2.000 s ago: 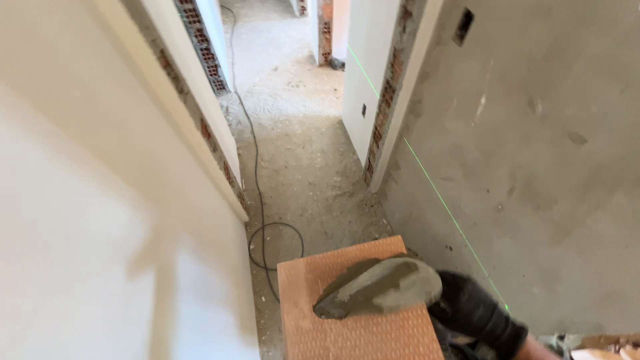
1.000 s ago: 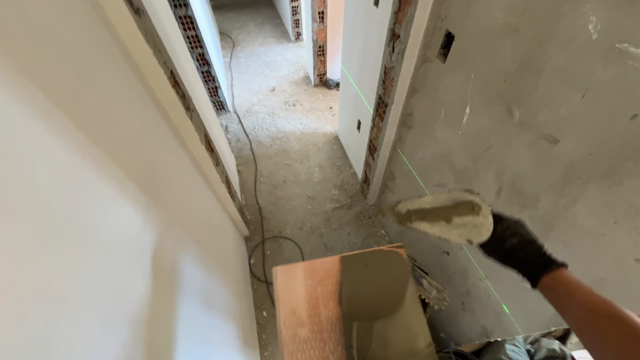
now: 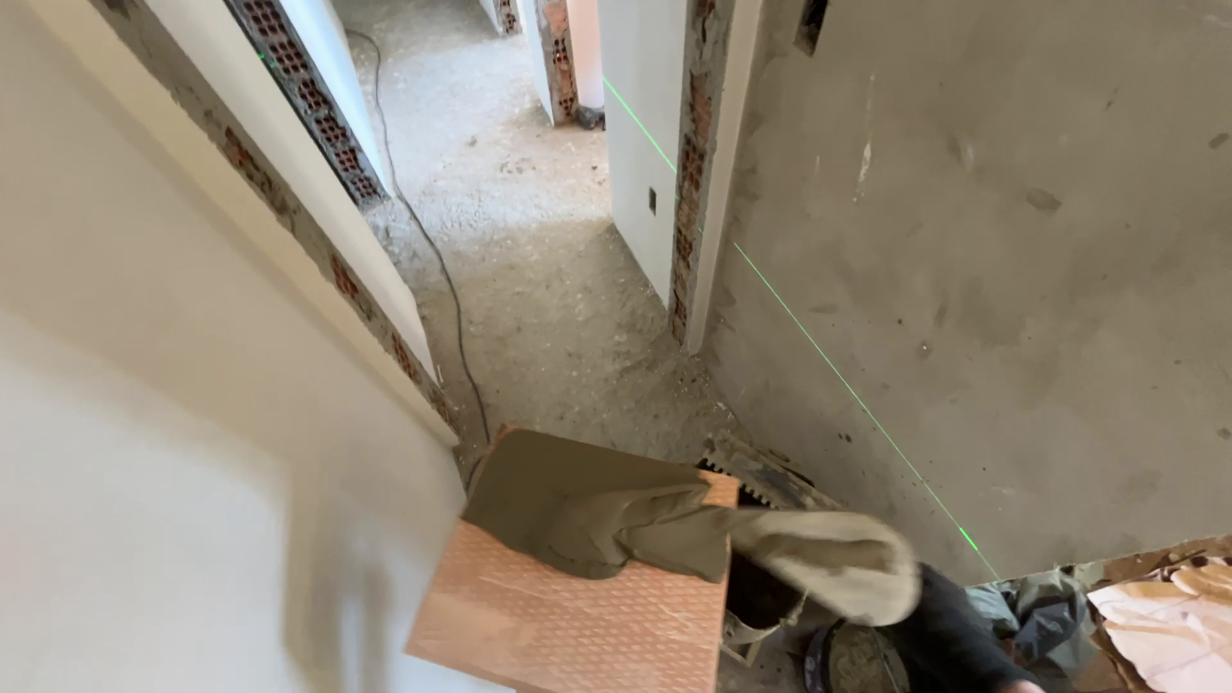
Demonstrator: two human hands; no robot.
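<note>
A terracotta-coloured tile with a ribbed back (image 3: 577,616) stands tilted at the lower middle, its far part covered by a thick layer of grey mortar (image 3: 587,500). My right hand (image 3: 948,616), in a black glove, holds a mortar-smeared trowel (image 3: 833,563) whose blade reaches the tile's right edge beside the mortar. The handle is hidden behind the blade. Behind the tile's right corner lies a notched trowel (image 3: 770,472) over a bucket (image 3: 760,626). My left hand is out of view.
A pale wall (image 3: 144,385) rises close on the left, a grey plastered wall (image 3: 1011,289) on the right. A cable (image 3: 443,269) runs along the passage floor. Another round container (image 3: 857,659) and crumpled plastic sheeting (image 3: 1049,616) lie at the lower right.
The trowel has moved from beside the right wall back to the tile. Mortar now spreads across the tile's far part, where one second ago it covered the right part. The notched trowel shows more.
</note>
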